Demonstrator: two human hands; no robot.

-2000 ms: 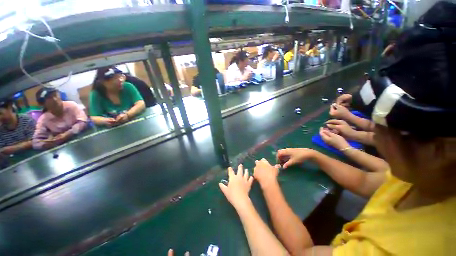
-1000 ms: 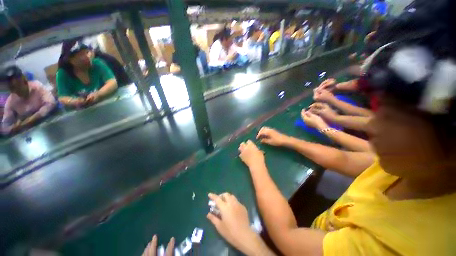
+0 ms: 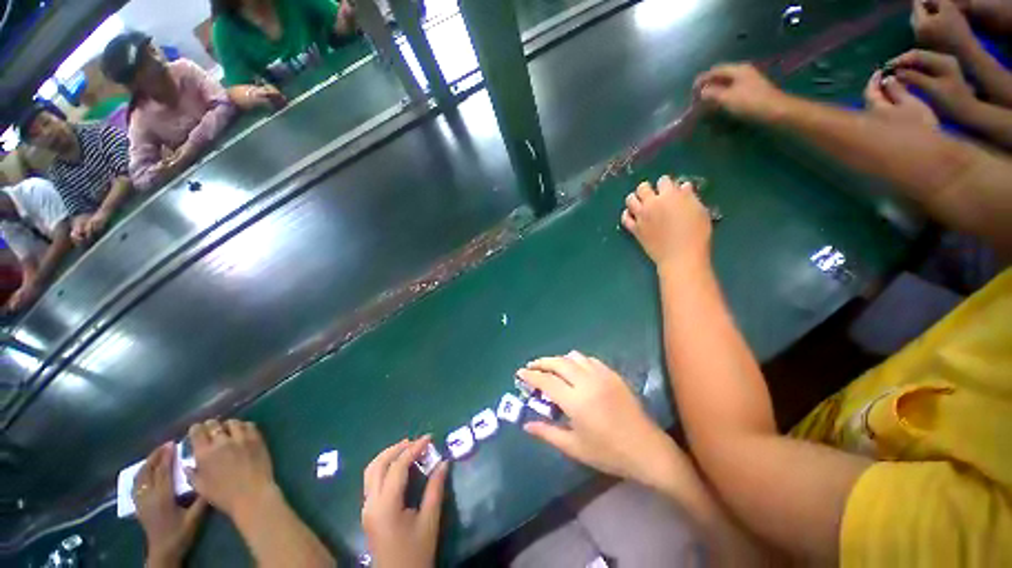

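Observation:
Several small white square modules with dark centres (image 3: 484,424) lie in a slanting row on the green bench top (image 3: 366,383). My left hand (image 3: 402,501), at the row's left end, pinches one module (image 3: 429,457) between thumb and finger. My right hand (image 3: 594,408) is at the row's right end. Its fingers and thumb are around a small silver-and-dark piece (image 3: 526,383); another white square (image 3: 542,406) shows under them, partly hidden. I cannot tell whether these two touch.
A lone module (image 3: 326,463) lies left of my left hand. A left neighbour's hands are at a white tray (image 3: 129,490). A right neighbour's arm (image 3: 710,322) reaches over the bench. A clear cluster (image 3: 828,260) lies near the edge. A green post (image 3: 513,111) stands beside the dark conveyor belt (image 3: 333,222).
The view has turned down and left. My right hand has come back from near the post to the row. My left hand, earlier only fingertips at the bottom edge, now shows pinching a module.

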